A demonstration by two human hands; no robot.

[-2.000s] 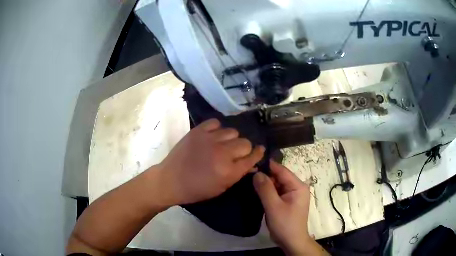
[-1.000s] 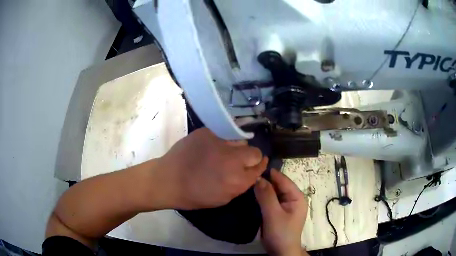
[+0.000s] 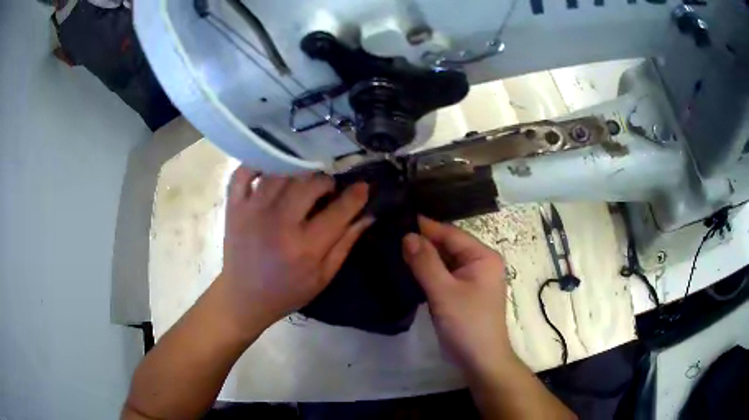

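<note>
The dark bag piece (image 3: 374, 275) lies at the left end of the cylinder arm (image 3: 583, 168), its upper edge under the machine head near the needle area. My left hand (image 3: 287, 242) lies on its left part, fingers spread and bent over the cloth. My right hand (image 3: 460, 283) pinches the cloth's right edge between thumb and forefinger, just below the dark block (image 3: 456, 193). The needle and presser foot are hard to make out. No zipper can be told in the dark cloth.
The white-grey sewing machine head (image 3: 526, 37) hangs above, with its curved white guard (image 3: 201, 90) at left. Thread snips (image 3: 558, 246) with a black cord lie right of my right hand on the worn tabletop (image 3: 193, 213). Lint lies under the arm. Dark cloth is at top left.
My left hand has moved left and its fingers have spread from their closed hold. The bag piece's lower part sits higher and closer to the machine. The camera view has shifted.
</note>
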